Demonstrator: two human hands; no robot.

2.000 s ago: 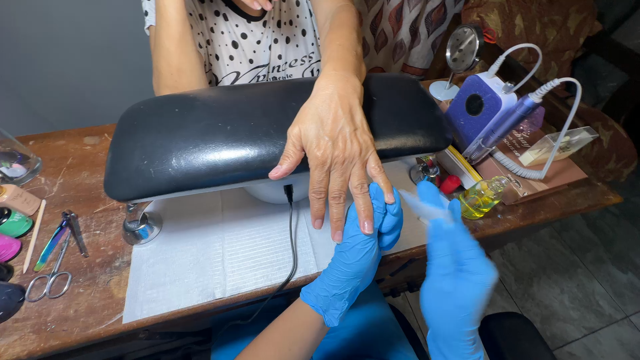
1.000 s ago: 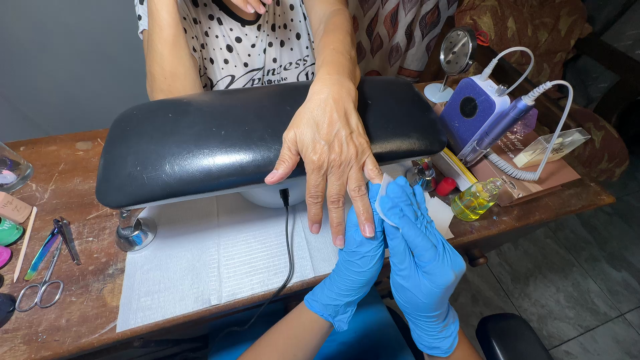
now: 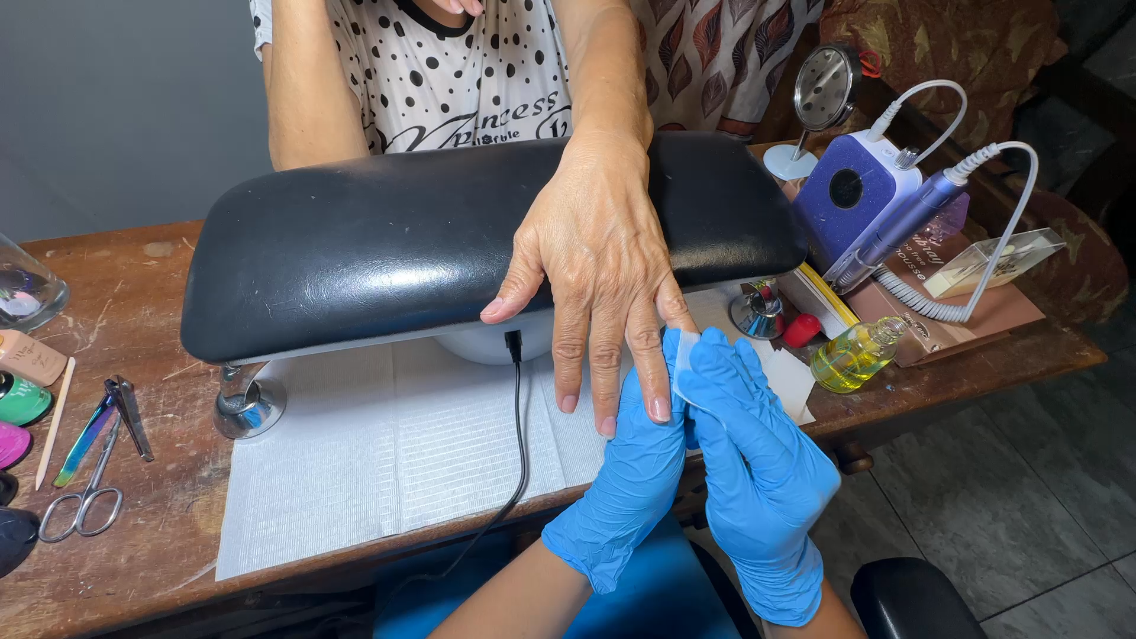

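Note:
Another person's hand (image 3: 603,257) lies palm down over a black padded armrest (image 3: 373,240), fingers pointing toward me. My left hand (image 3: 630,470), in a blue glove, is at that person's little finger, its fingertips partly hidden behind the fingers and my other hand. My right hand (image 3: 763,461), gloved too, pinches a thin white wipe (image 3: 684,359) against the tip of the little finger. Under the armrest, a white paper towel (image 3: 355,461) covers part of the wooden table. An uncapped glass bottle of yellow liquid (image 3: 854,357) stands right of my hands, near a red cap (image 3: 801,330).
A purple nail drill machine (image 3: 856,191) with its handpiece (image 3: 896,231) and a small round fan or mirror (image 3: 824,89) stand at right. Scissors (image 3: 89,497), nippers (image 3: 130,417), a wooden stick (image 3: 55,424) and polish bottles (image 3: 22,399) lie at left. A black cable (image 3: 519,444) hangs over the table edge.
My right hand has come in from the right, where it was blurred with the white wipe, to the person's little finger. It stays there between the last two frames.

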